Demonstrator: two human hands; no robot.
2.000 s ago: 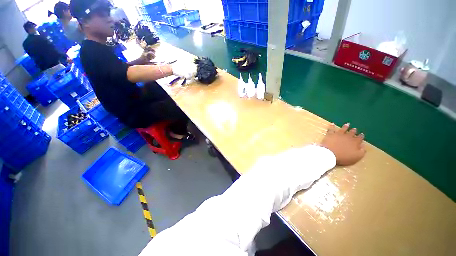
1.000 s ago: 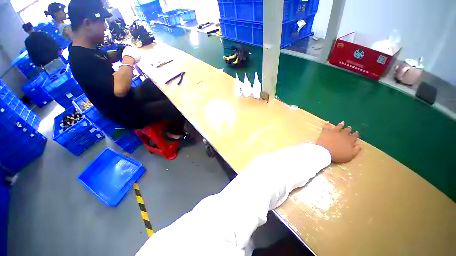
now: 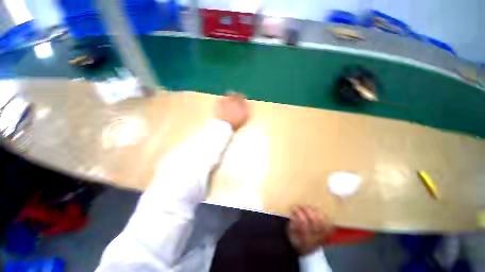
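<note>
The picture is blurred. My left hand (image 3: 232, 110) rests on the bench (image 3: 298, 159) near its far edge by the belt, with nothing seen in it; its fingers are smeared. My right hand (image 3: 308, 228) is at the bench's near edge with fingers over the edge and no thing seen in it. A white squeeze bottle (image 3: 344, 184) lies on the bench just beyond my right hand. A black shaggy workpiece (image 3: 355, 87) with pale parts is on the green belt (image 3: 287, 77) beyond it.
A yellow stick (image 3: 427, 184) lies on the bench to the right. A post (image 3: 127, 45) stands at the left, with blurred white bottles (image 3: 117, 87) beside it. Another dark piece (image 3: 95, 57) is on the belt's left. A red carton (image 3: 227, 25) and blue crates stand behind.
The view has swung right. My right hand, the white bottle, the yellow stick and another black workpiece have come into view. My left hand stays by the bench's far edge.
</note>
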